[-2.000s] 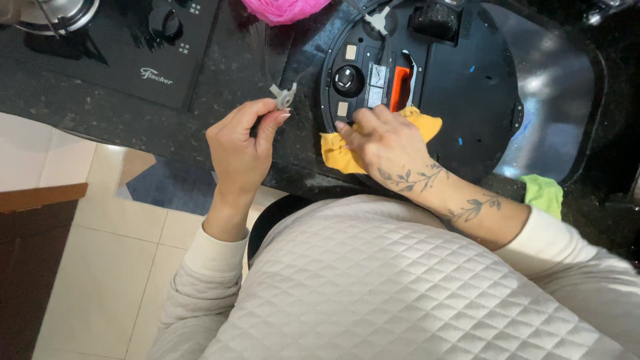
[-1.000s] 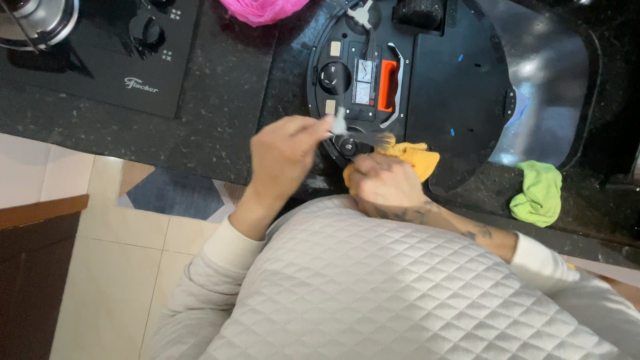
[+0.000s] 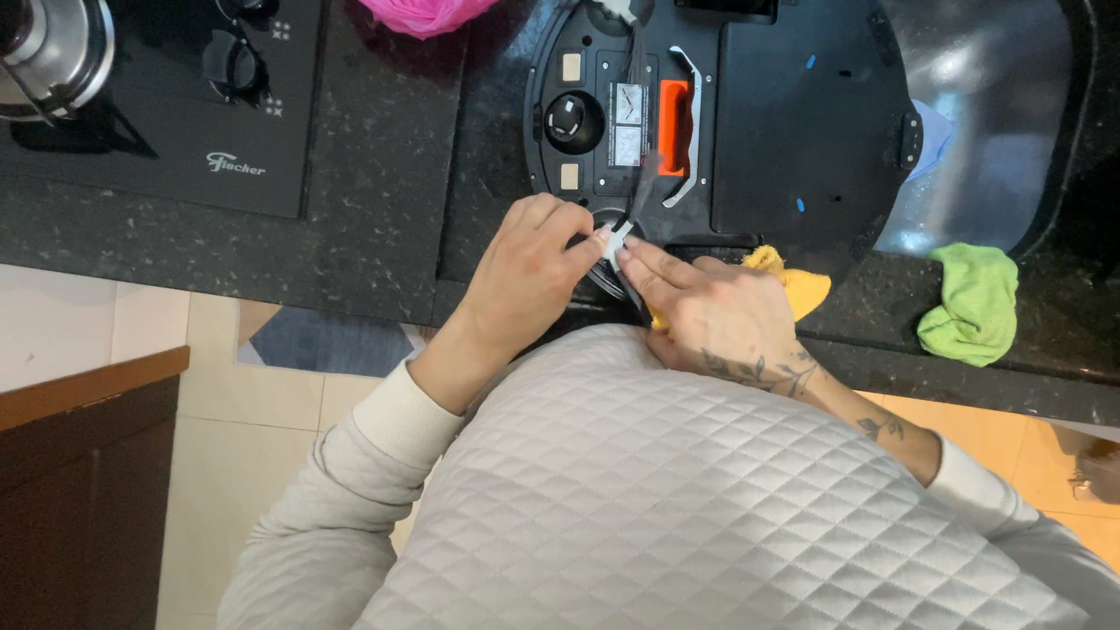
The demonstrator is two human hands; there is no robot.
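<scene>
An upturned black robot vacuum cleaner (image 3: 787, 131) lies on the dark stone counter, partly over the sink. At its lower left corner my left hand (image 3: 534, 262) pinches a grey-white side brush (image 3: 618, 238) with dark bristles pointing up the body. From the other side, the fingertips of my right hand (image 3: 722, 302) touch the same brush, while a yellow cloth (image 3: 803, 293) is held under that palm. A second side brush (image 3: 617, 9) sits at the upper left corner of the vacuum. Between the two corners is the front caster wheel (image 3: 573, 122).
A green cloth (image 3: 971, 306) lies by the counter's front edge, below the steel sink (image 3: 1006, 131). At the left is a black glass cooktop (image 3: 175, 114) with a burner and knobs. A pink plastic bag (image 3: 427, 10) rests at the back.
My left hand has moved right with the side brush, from beside the vacuum onto its near corner. My right hand, with the yellow cloth, has come up against the brush.
</scene>
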